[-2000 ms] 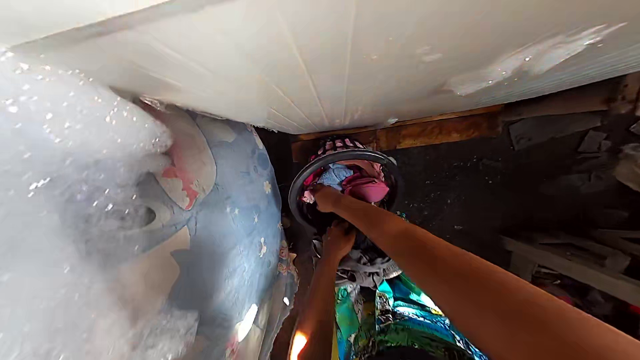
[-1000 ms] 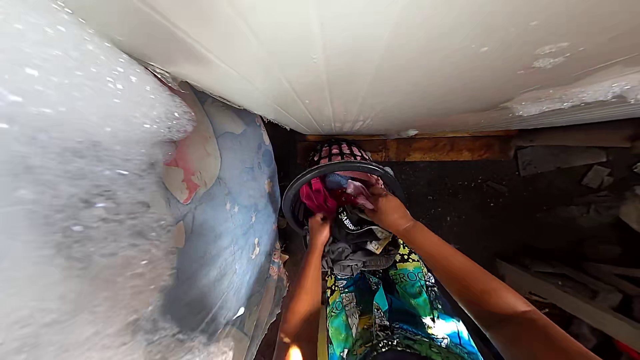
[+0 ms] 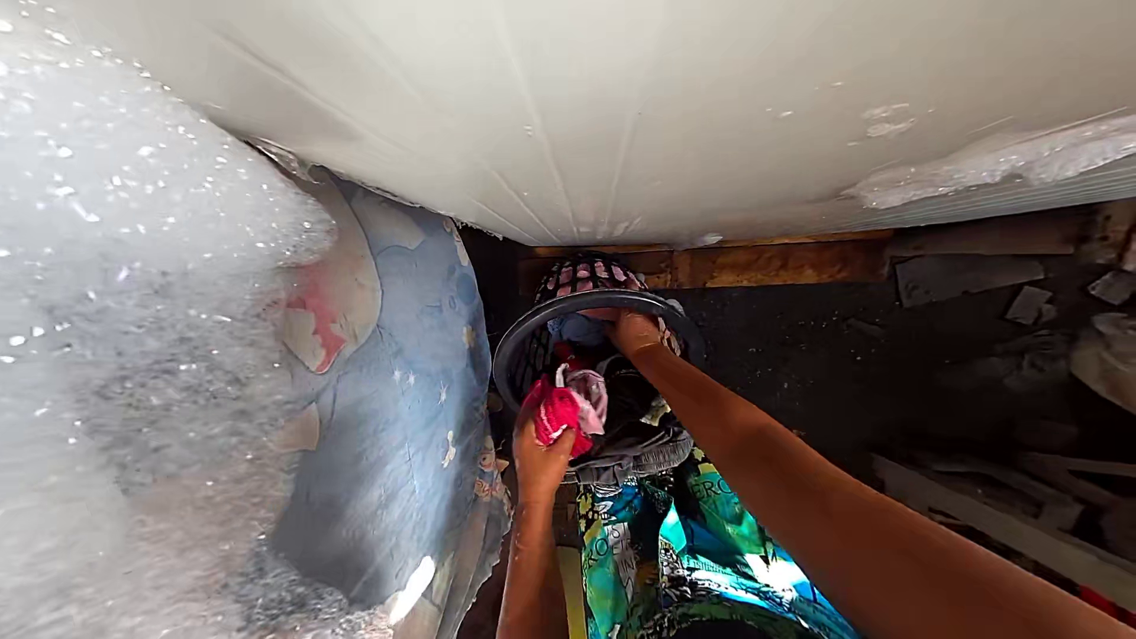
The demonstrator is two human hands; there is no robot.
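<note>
A dark plastic laundry basket (image 3: pixel 524 335) with a lattice side lies tilted, its mouth toward me, with clothes inside. My left hand (image 3: pixel 543 448) is closed on a red and pink cloth (image 3: pixel 559 415) at the basket's lower left rim. Inside the mouth, my right hand (image 3: pixel 635 333) reaches among the clothes beside a blue cloth (image 3: pixel 577 330); its fingertips are hidden, so its hold cannot be told. Dark grey garments (image 3: pixel 635 448) hang over the near rim above my patterned trousers.
A large pale surface with foam patches (image 3: pixel 568 133) spans the top. White suds (image 3: pixel 133 311) fill the left, by a blue patterned sheet (image 3: pixel 399 390). A wooden beam (image 3: pixel 772 264) runs behind the basket. Boards (image 3: pixel 994 524) and flat scraps (image 3: pixel 967 275) lie at right on dark ground.
My left hand has drawn the red cloth down and out toward the basket's lower left rim. My right hand has moved from the pinkish cloth at the mouth deeper into the basket.
</note>
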